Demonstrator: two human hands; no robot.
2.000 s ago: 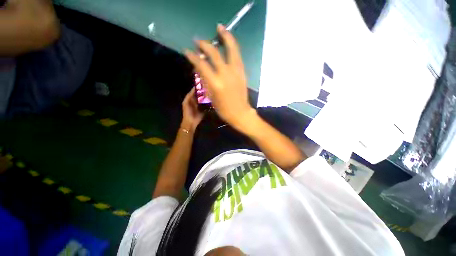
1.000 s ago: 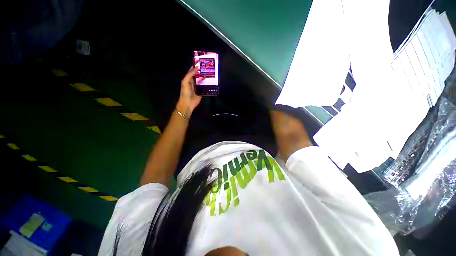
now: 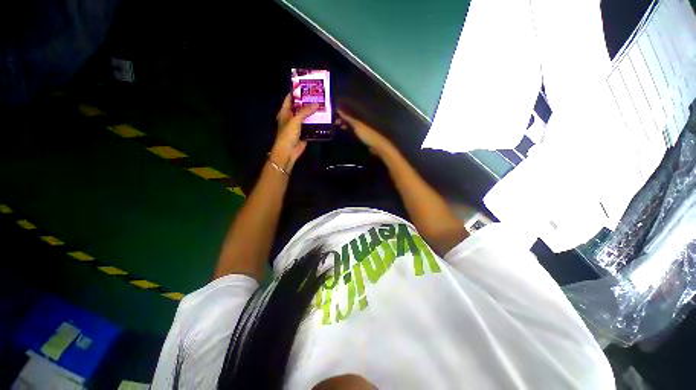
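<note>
A smartphone (image 3: 313,107) with a lit pink and white screen is upright in the head view, below the bench edge. My left hand (image 3: 288,135) holds it from its left side, with the thumb over the screen. My right hand (image 3: 357,129) is at the right side of the phone, close to its edge. Its fingertips are dark and small, so I cannot tell whether they touch the phone.
The green bench top (image 3: 389,46) lies ahead, with white paper sheets (image 3: 488,84) at its right. A crinkled clear plastic bag (image 3: 649,286) is at the far right. Yellow-black tape (image 3: 168,152) marks the floor at left. A blue box (image 3: 65,339) is at the lower left.
My right hand was over the phone, then down by the bench edge mostly out of sight, and is now beside the phone. My left hand has kept hold of the phone throughout.
</note>
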